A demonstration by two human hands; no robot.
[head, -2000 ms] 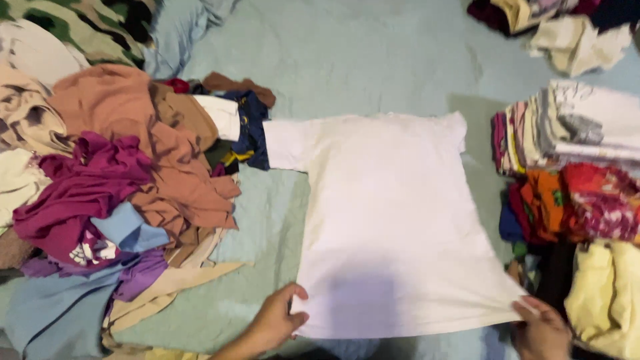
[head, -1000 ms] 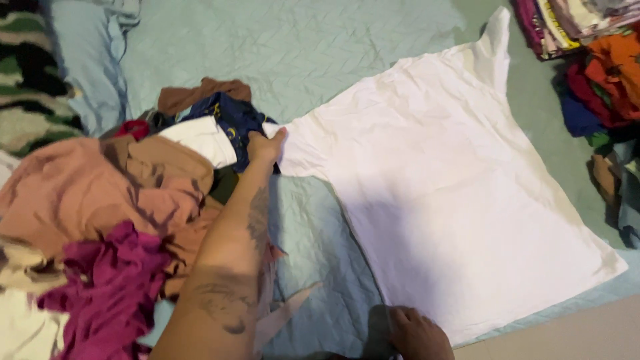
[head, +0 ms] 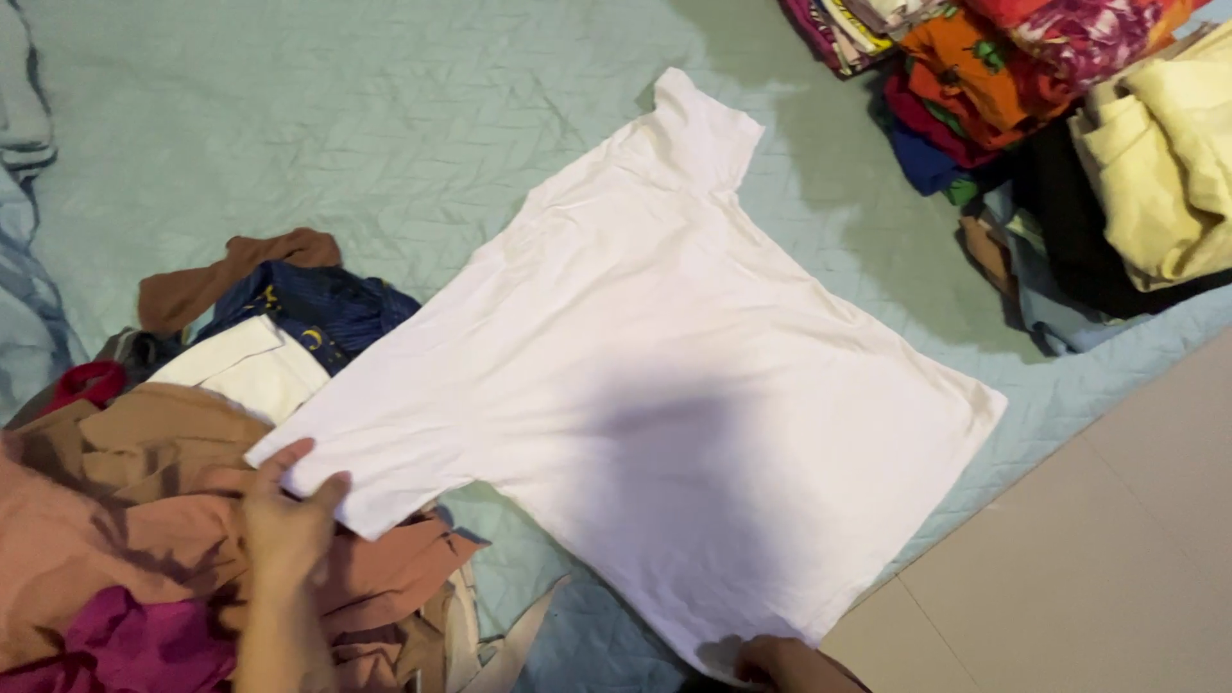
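Observation:
A white T-shirt (head: 693, 346) lies spread out on a pale green quilted bedspread (head: 404, 125), one sleeve reaching over a heap of clothes. My left hand (head: 294, 515) is at the end of that sleeve, with fingertips on the fabric and thumb apart from the index finger; whether it pinches the cloth is not clear. At the bottom edge of the view, my right hand (head: 784, 664) holds the shirt's hem by a corner, its fingers partly cut off. A shadow falls across the shirt's lower half.
Left lies a loose heap with a salmon garment (head: 67, 539), a magenta cloth (head: 144, 640), a navy patterned cloth (head: 318, 308) and a brown cloth (head: 231, 274). Folded clothes, among them an orange garment (head: 982, 77) and a yellow one (head: 1165, 164), are stacked upper right. Tiled floor (head: 1078, 568) borders the bed.
Two seconds ago both hands were at the hem's corners; my left hand has since moved to the sleeve. The shirt has turned, and its sleeve end now lies nearer me over the heap.

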